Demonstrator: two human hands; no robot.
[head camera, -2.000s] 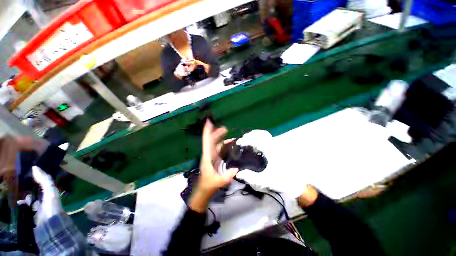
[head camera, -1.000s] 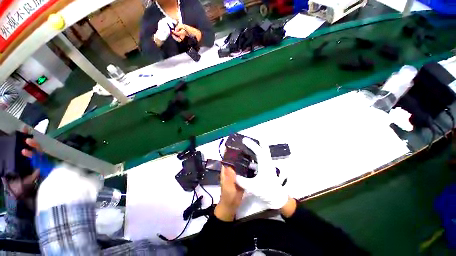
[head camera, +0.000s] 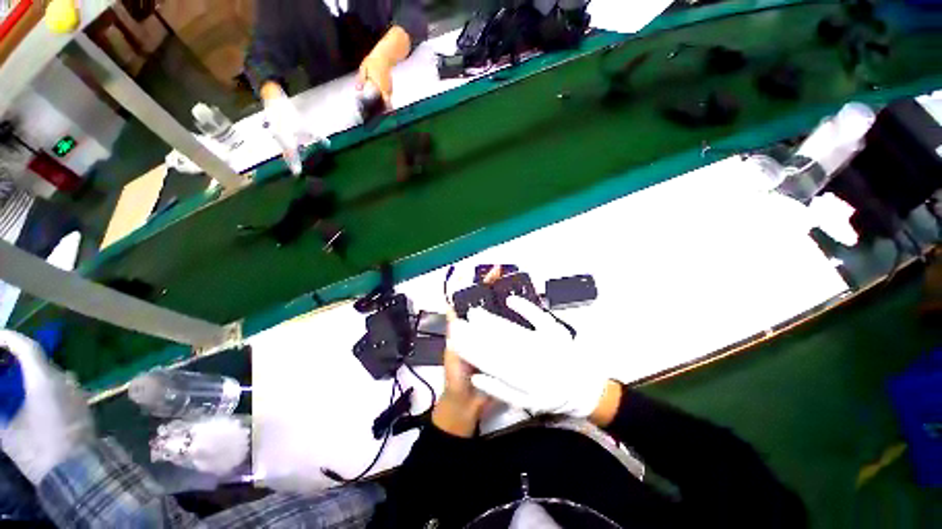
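Observation:
My right hand (head camera: 532, 362), in a white glove, lies with fingers spread over black power adapters (head camera: 508, 294) at the middle of the white table covering (head camera: 682, 269). My bare left hand (head camera: 458, 387) is beside it, partly behind the glove; whether its fingers grip anything is hidden. A small flat black adapter (head camera: 571, 290) lies just right of the adapters under the glove. More black adapters (head camera: 384, 336) lie to the left, with a thin black cable (head camera: 390, 424) and its small black lump on the covering.
A green conveyor belt (head camera: 465, 196) carrying scattered black units runs beyond the table. A clear bottle (head camera: 186, 394) and crumpled plastic bag (head camera: 201, 444) are at left. Another bottle (head camera: 831, 139) and a large black box (head camera: 899, 160) are at right. A neighbour's gloved hand (head camera: 46, 413) is at far left; a person sits opposite.
My hands have lowered the adapters from near my chest to the table, and the glove now spreads over them. The person opposite has reached down to the belt. Units on the belt have moved left.

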